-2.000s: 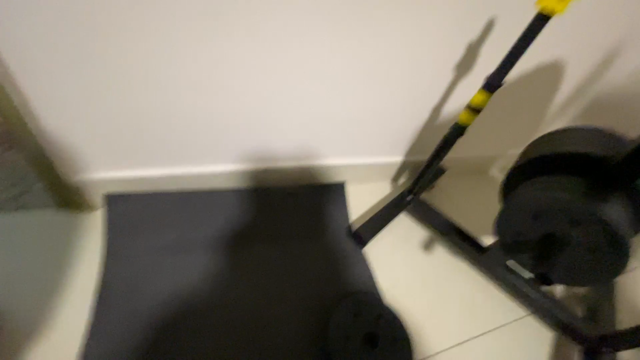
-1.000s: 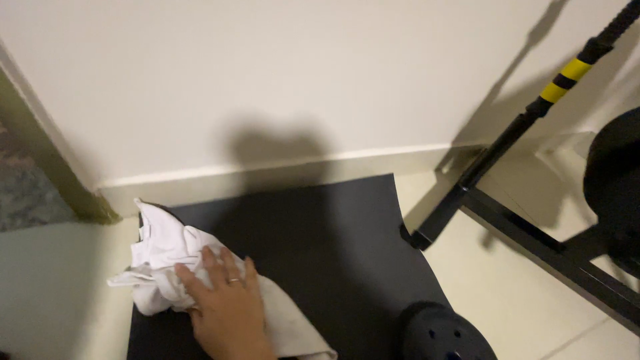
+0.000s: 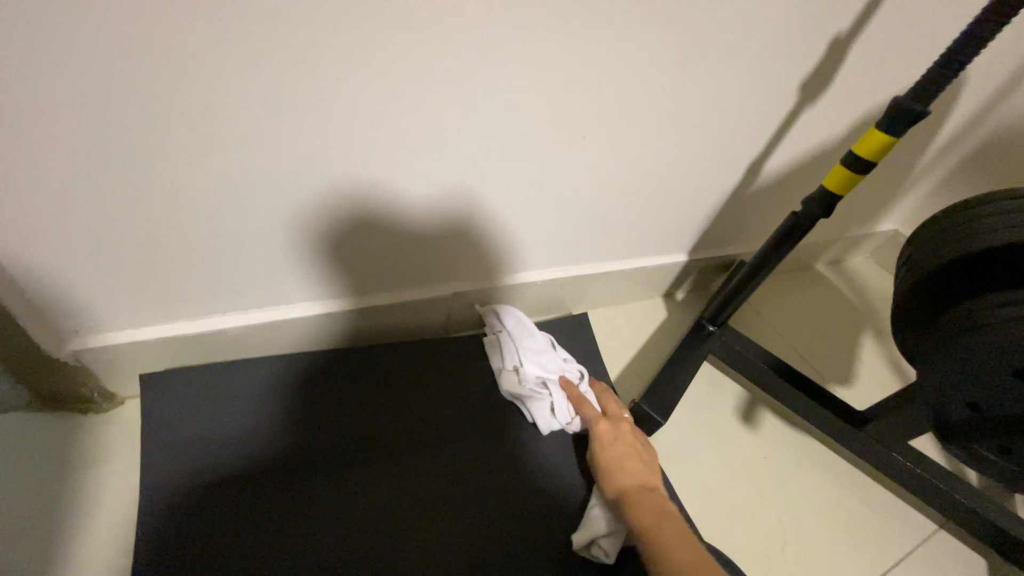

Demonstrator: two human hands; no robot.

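Note:
A black mat lies on the floor against the wall's skirting. On its upper right corner rests a crumpled white cloth, its top end touching the skirting. My right hand, with a ring on one finger, presses and holds the cloth from the right side. Part of the cloth hangs out below the hand, over the mat. My left hand is out of view.
Right of the mat stands a black metal rack with an upright pole banded in yellow. Black weight plates are mounted on it. A skirting runs along the wall. A door frame edge is at the left.
My right hand came into view after the oldest frame. Since one second ago it has moved with the white cloth from the mat's left side to its upper right corner.

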